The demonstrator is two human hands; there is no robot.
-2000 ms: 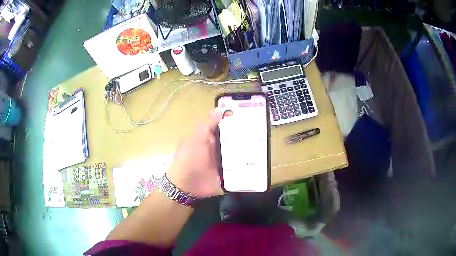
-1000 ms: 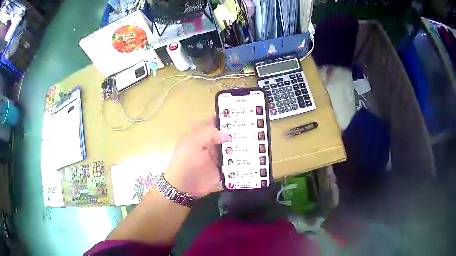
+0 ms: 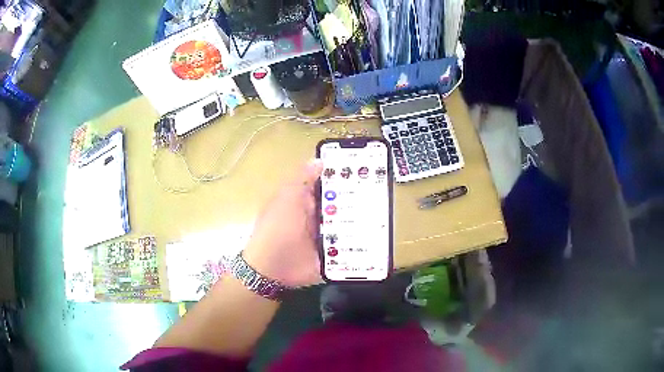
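Note:
My left hand point(image 3: 285, 234), bare with a metal watch at the wrist, holds a smartphone point(image 3: 354, 211) upright above the front edge of the desk. The phone has a black edge and a bright white screen with rows of small round icons. My fingers behind the phone are hidden. My right hand is not in view. A silver-grey calculator point(image 3: 421, 138) lies on the desk just right of the phone's top. Small dark thread snips point(image 3: 443, 197) lie below the calculator.
The tan desk point(image 3: 233, 156) bears a looped white cable, a small white device point(image 3: 191, 118), a standing calendar point(image 3: 177, 65), a dark cup point(image 3: 306, 91) and a blue file organizer point(image 3: 397, 81). A clipboard point(image 3: 103, 190) lies at the left end. A floral sheet point(image 3: 206, 270) lies at the front edge.
The phone's screen content has changed from a list with square pictures to one with round icons. The view has shifted slightly. My left hand keeps hold of the phone.

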